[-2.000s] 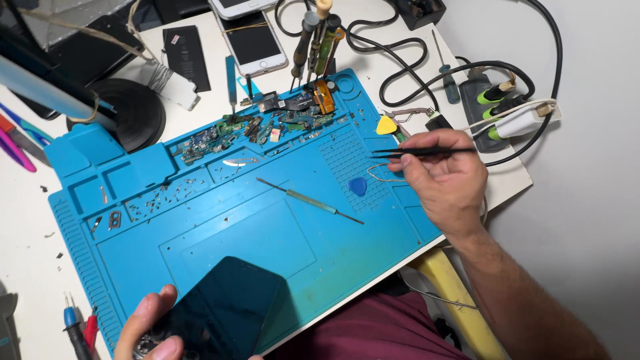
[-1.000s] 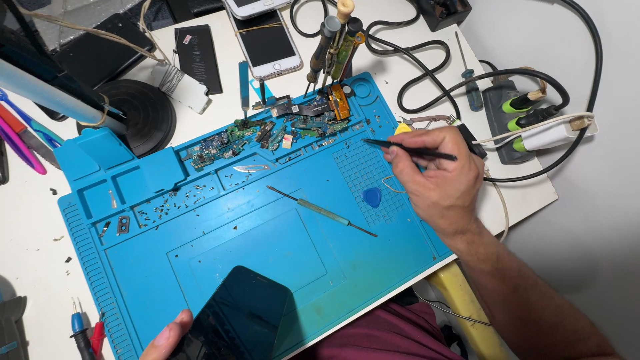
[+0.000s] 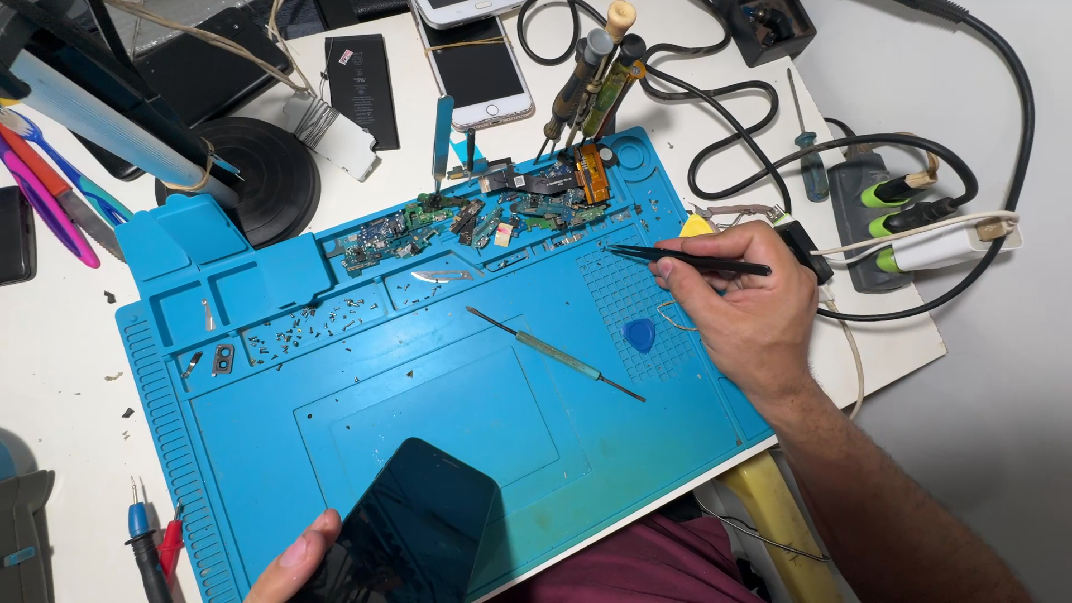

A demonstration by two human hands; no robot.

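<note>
My left hand [image 3: 297, 557], partly out of view at the bottom, holds a black smartphone [image 3: 410, 528] tilted over the near part of a blue silicone repair mat [image 3: 435, 394]. Black tweezers [image 3: 703, 261] are pinched between the thumb and fingers of my right hand [image 3: 745, 310]. Their tips point left above the mat's small-square grid; whether they hold anything cannot be told. Beneath that hand lie a blue triangular opening pick [image 3: 638, 335] and a yellow pick [image 3: 697, 226]. A double-ended screwdriver [image 3: 557, 353] lies across the mat's middle.
Circuit boards [image 3: 377, 239] fill the mat's far tray, with small screws [image 3: 310, 327] in a nearer compartment. Upright screwdrivers [image 3: 578, 84] stand behind. A power strip [image 3: 871, 218] with cables sits at right, a round black base [image 3: 251, 180] at left, and multimeter probes [image 3: 142, 536] at the near left.
Since two seconds ago, my right hand and the tweezers have moved slightly toward the far side of the mat. Both grips remain the same. The view has shifted slightly.
</note>
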